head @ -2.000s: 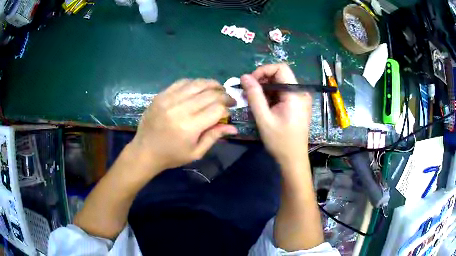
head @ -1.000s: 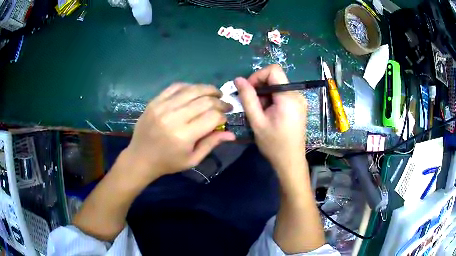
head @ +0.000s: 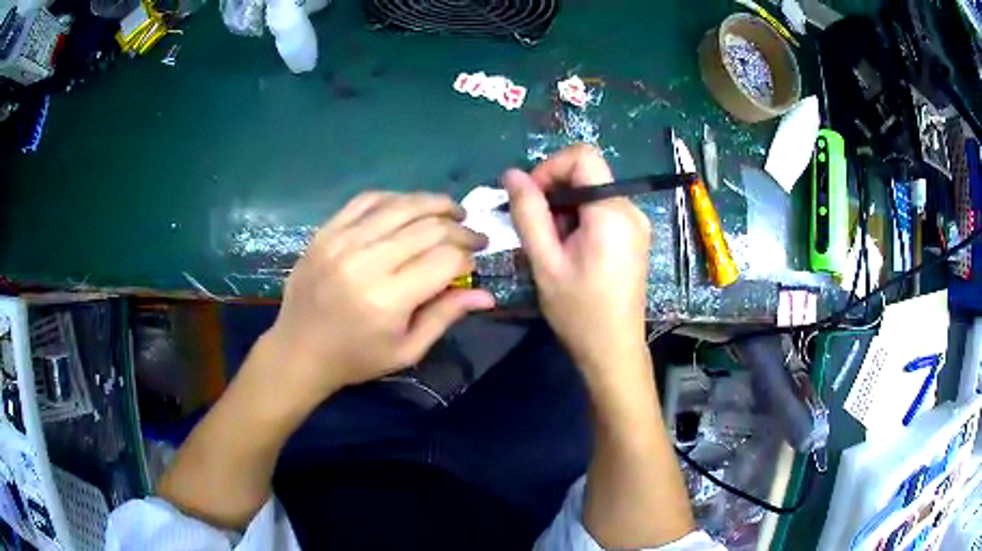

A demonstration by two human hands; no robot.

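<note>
My left hand (head: 382, 285) is bent over at the bench's front edge. A small yellow piece (head: 463, 281) shows between its fingertips and thumb; the rest of what it holds is hidden. My right hand (head: 581, 242) grips a dark slim tool (head: 625, 189) between thumb and fingers, its tip pointing left at the left fingers. A small white piece (head: 493, 223) lies between the two hands, partly covered by them.
Right of my hands lie thin tweezers (head: 681, 221), an orange-handled tool (head: 712, 231) and a green tool (head: 828, 202). A tape roll (head: 707, 70) with small parts, a black fan grille (head: 463, 13) and pink-white stickers (head: 490, 89) are farther back. Trays stand on both sides.
The whole view has shifted slightly, with more of the fan grille showing. Both hands keep nearly the same pose, and the dark tool is tilted a little more than two seconds ago.
</note>
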